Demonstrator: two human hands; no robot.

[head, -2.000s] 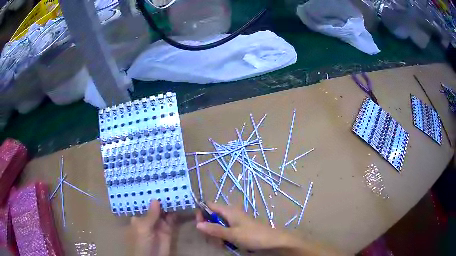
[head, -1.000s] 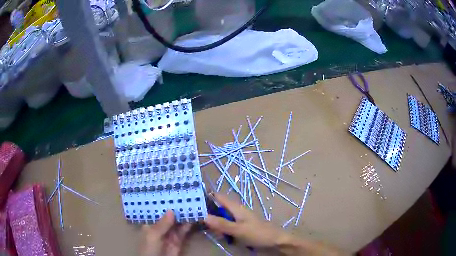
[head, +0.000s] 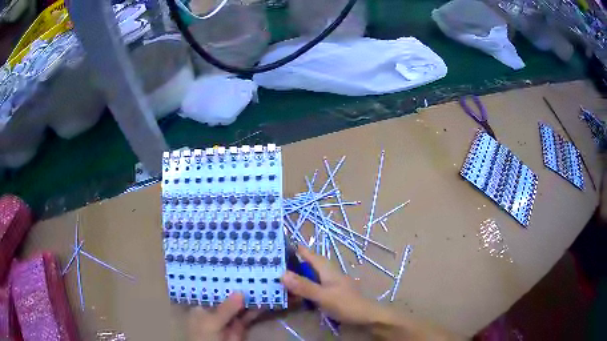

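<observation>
A white-blue PCB panel (head: 223, 226) with rows of dark round and square components is held up left of centre, its toothed edge at the top. My left hand (head: 223, 320) grips its bottom edge, thumb on the front. My right hand (head: 326, 286) is at the panel's lower right edge, closed around blue-handled cutters (head: 307, 272). The cutter jaws are hidden by the panel and fingers. Thin pale edge strips (head: 333, 220) lie in a criss-cross pile right of the panel.
Finished panels (head: 500, 176) lie at right beside purple-handled pliers (head: 478, 113). Pink wrapped bundles (head: 43, 300) are at far left, with a few loose strips (head: 78, 256) near them. A grey post (head: 123, 86), black cable (head: 256, 69) and white plastic bags (head: 353, 65) stand beyond the brown worktop.
The panel and both hands have shifted right and slightly down in the view. A strip piece now shows below the right hand, absent two seconds ago. The white bags beyond appear further right.
</observation>
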